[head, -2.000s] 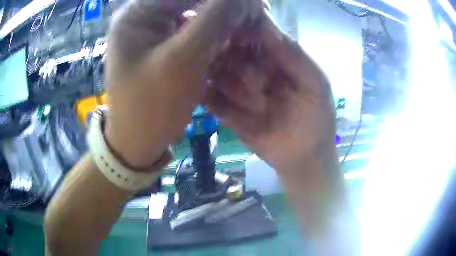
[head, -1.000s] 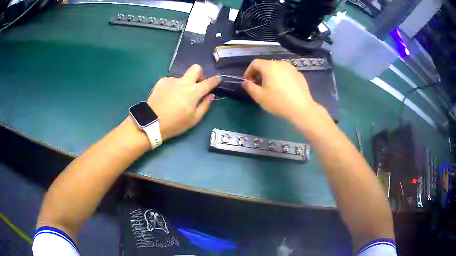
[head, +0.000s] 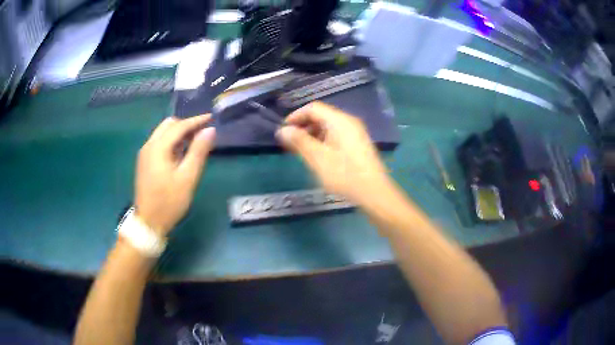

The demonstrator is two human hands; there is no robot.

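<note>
My right hand (head: 334,151) is above the front of the black base (head: 243,131), thumb and forefinger pinched on a thin strip or wire (head: 266,113) that points up and left. My left hand (head: 165,175) is at the base's left front edge, its thumb and forefinger close together; blur hides whether anything is between them. A strip module with round cells (head: 283,205) lies on the green mat below my right hand, which partly covers its right end. A second module (head: 327,87) and a plain bar (head: 253,89) lie on the base.
The microscope column (head: 313,30) stands at the back of the base. Another module (head: 131,89) lies on the mat at left. At right are an iron stand with a yellow sponge (head: 487,203), a station with red digits (head: 534,184) and a slim tool (head: 443,168). White sheets (head: 404,37) lie behind.
Both hands were raised near my face, then came down together over the base. They have since moved apart, and the thin piece shows only at my right fingertips. The view has shifted and blurred.
</note>
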